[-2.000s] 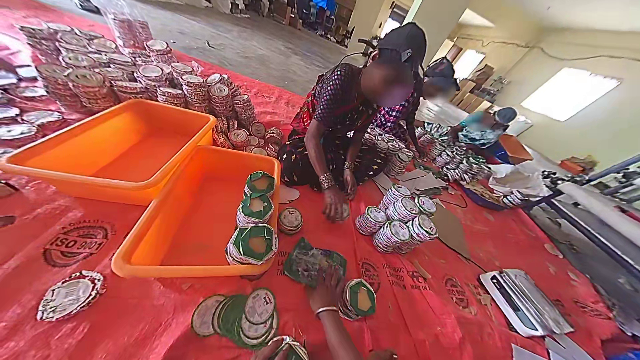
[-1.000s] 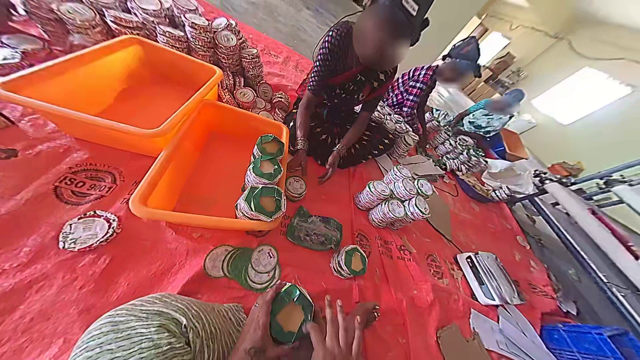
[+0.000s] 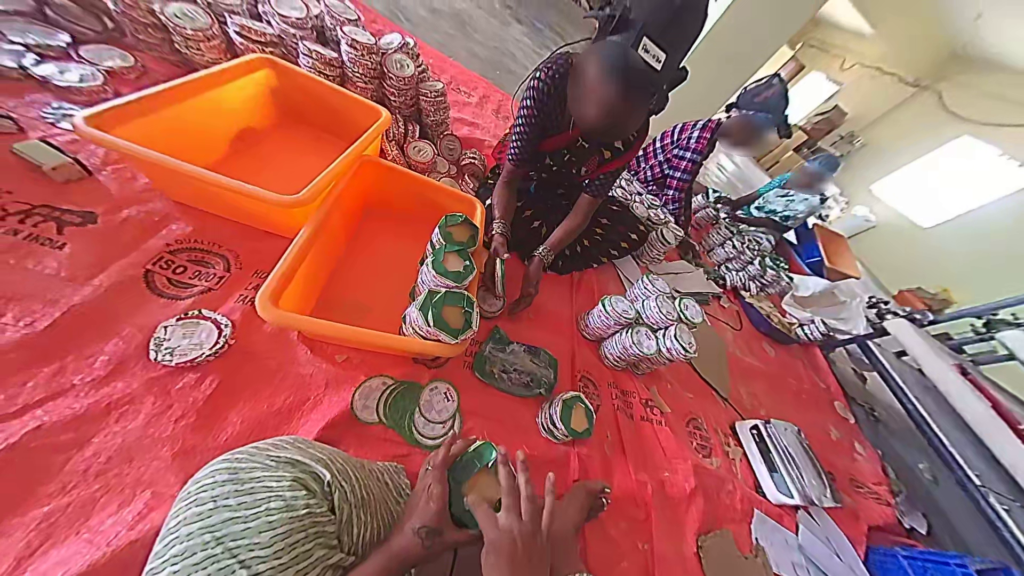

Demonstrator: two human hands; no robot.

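My left hand (image 3: 432, 496) grips the left side of a stack of discs (image 3: 480, 480) wrapped in green film, with a tan cardboard piece on top. My right hand (image 3: 520, 520) touches its right side, thumb on the cardboard and fingers spread. Its lower part is hidden by my hands. Just beyond lies a leaning row of round labelled discs (image 3: 400, 408). A similar wrapped stack (image 3: 568, 416) stands to the right, and a crumpled dark green film packet (image 3: 514, 364) lies farther away. Several green-topped stacks (image 3: 448, 268) stand in the right side of an orange tub (image 3: 320, 318).
Across from me a person (image 3: 592, 152) holds a disc upright near the tub; more people sit beyond. A second orange tub (image 3: 200, 180), tall disc stacks (image 3: 400, 80), grouped stacks (image 3: 640, 320), a white device (image 3: 788, 464) and a blue crate (image 3: 936, 560) surround the red sheet (image 3: 304, 400).
Two seconds ago a hand reached to the dark green packet; now both my hands are at the wrapped stack near me. The person across has raised a disc upright. The view has shifted.
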